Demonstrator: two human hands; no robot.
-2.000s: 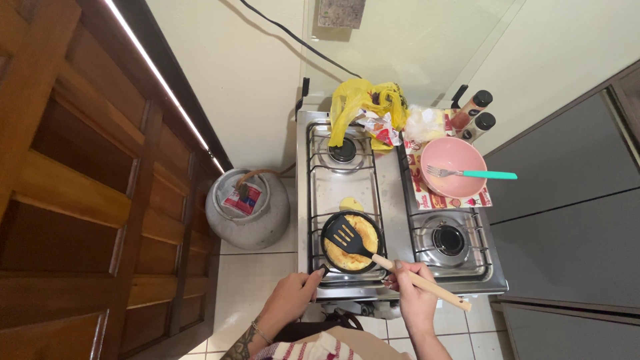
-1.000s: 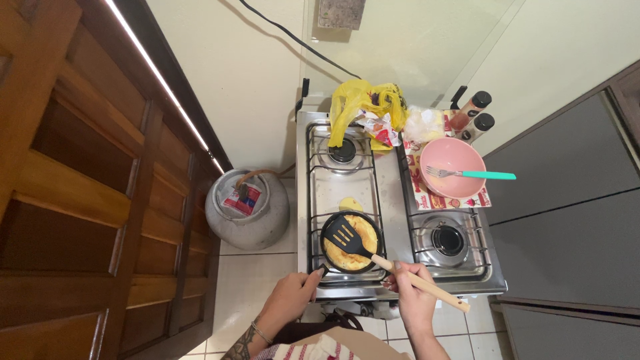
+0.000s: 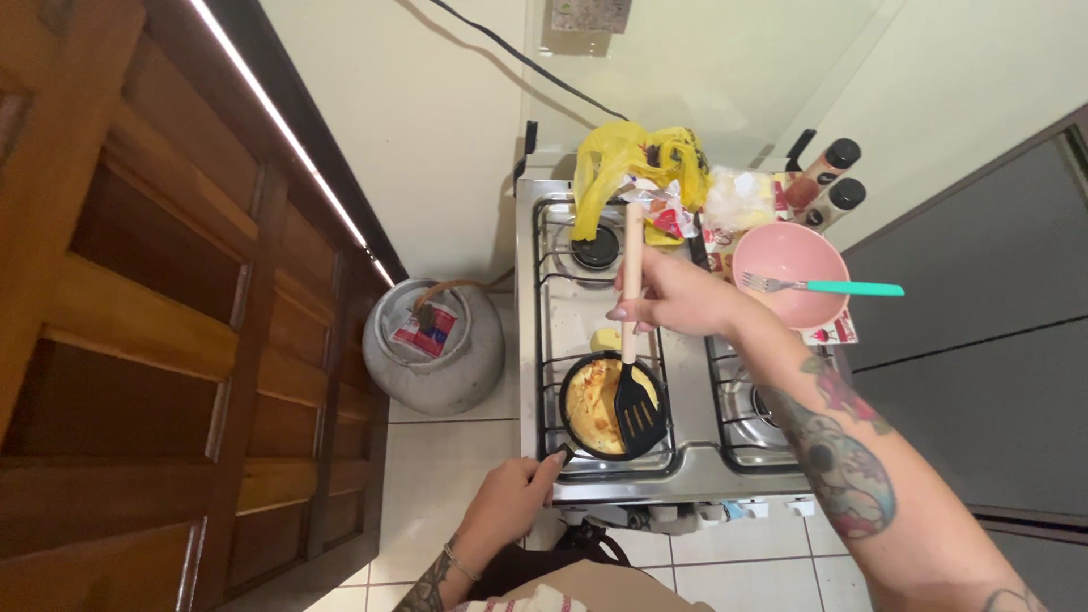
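A small black frying pan (image 3: 569,429) sits on the front left burner of the gas stove, with a golden, egg-like round of food (image 3: 592,403) in it. My left hand (image 3: 516,495) grips the pan's short dark handle at the stove's front edge. Above the stove, my right hand (image 3: 671,293) holds the pale wooden handle of a slotted spatula (image 3: 632,297). The spatula's black head lies at the right side of the pan, over the food's right part, with its handle pointing toward the wall. A yellowish piece (image 3: 606,341) of something lies on the stovetop just behind the pan.
A pink bowl (image 3: 790,246) with a turquoise-handled fork (image 3: 854,288) stands at the right. Behind are a yellow plastic bag (image 3: 603,170), a clear bag (image 3: 739,200) and two black-capped shakers (image 3: 818,174). A grey gas cylinder (image 3: 433,374) stands left of the stove.
My right hand has moved from the stove's front edge to behind the pan. The spatula's handle has swung from pointing front right to pointing toward the wall. My left hand stays at the pan's handle.
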